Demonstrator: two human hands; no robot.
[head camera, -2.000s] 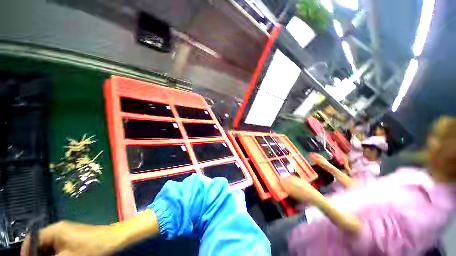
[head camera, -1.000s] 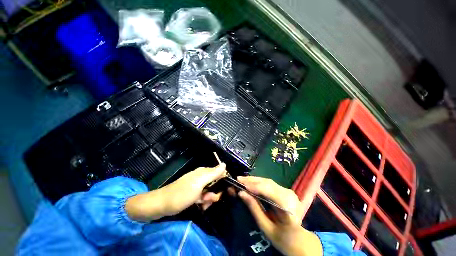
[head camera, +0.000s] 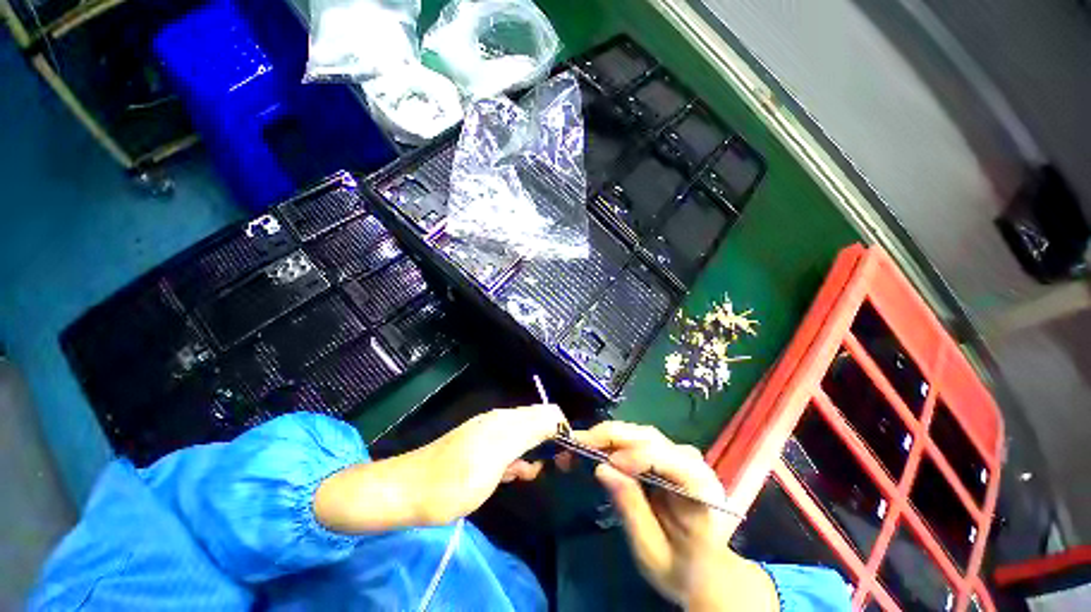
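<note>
My left hand (head camera: 461, 469) holds a dark, thin piece, likely a phone middle frame (head camera: 544, 451), seen nearly edge-on and mostly hidden by the fingers. A small pale sliver (head camera: 541, 390) sticks up at the left fingertips. My right hand (head camera: 670, 496) holds slim tweezers (head camera: 652, 479), whose tips reach the piece at the left fingertips. The fingertips of both hands are close together above the bench's near side. Whether a tiny part is pinched in the tips cannot be told.
Black blister trays (head camera: 239, 317) lie left and centre, overlapping. A clear plastic bag (head camera: 520, 179) lies on the middle tray (head camera: 598, 293). White bags (head camera: 485, 48) and a white roll (head camera: 413, 102) lie behind. Scraps (head camera: 708, 347) lie beside a red-orange tray (head camera: 837, 395). A blue stool or bin (head camera: 239, 90) stands back left.
The view has swung from the right-hand trays to the work in my hands. Over the last second, both hands remain together, slightly farther right in the picture, with the tweezers still held.
</note>
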